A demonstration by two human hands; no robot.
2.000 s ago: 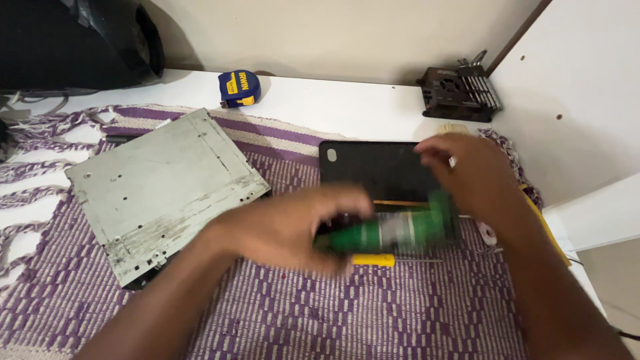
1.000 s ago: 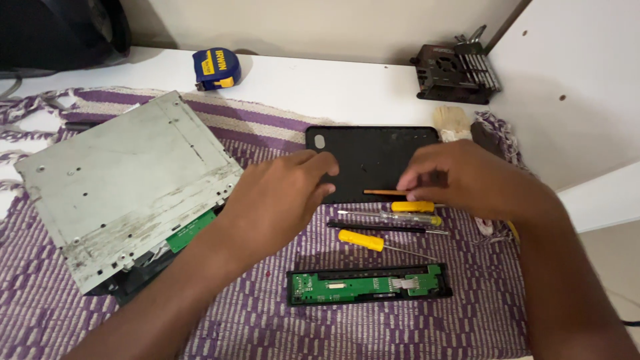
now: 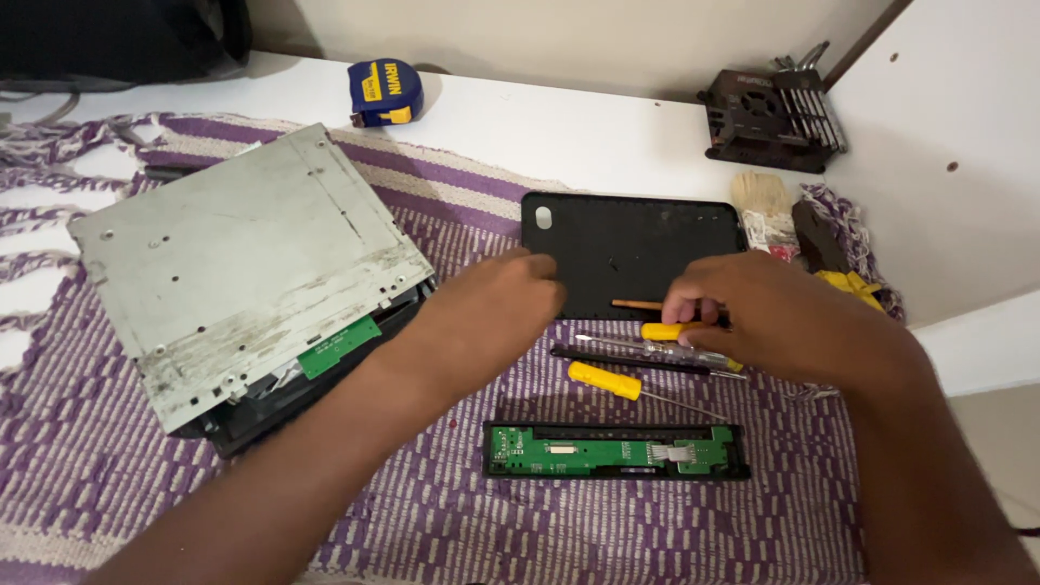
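My left hand (image 3: 508, 313) has its fingers curled at the left edge of a black plastic tray-like cover (image 3: 626, 244); whether anything is between them is hidden. Over the cover's lower right corner, the fingers of my right hand (image 3: 731, 317) touch or hover at an orange-brown stick (image 3: 634, 305) and a yellow screwdriver handle (image 3: 662, 331); the grip is unclear. Below lie a clear-handled screwdriver (image 3: 682, 351), a thin black tool (image 3: 626, 360) and a yellow-handled screwdriver (image 3: 605, 380). Nearer me is a black panel with a green circuit board (image 3: 597, 455). A scuffed metal device case (image 3: 252, 260) lies left, another green board (image 3: 337, 348) at its edge.
A blue tape measure (image 3: 386, 92) stands on the white table at the back. Back right are a black holder with metal tools (image 3: 768, 118) and a paintbrush (image 3: 764, 211). A white panel (image 3: 967, 162) rises at right; a purple woven cloth (image 3: 422, 520) lies underneath.
Two seconds ago a blurred green object was between my hands; from one second ago the circuit-board panel lies on the cloth. My left hand's fingers have curled in since then.
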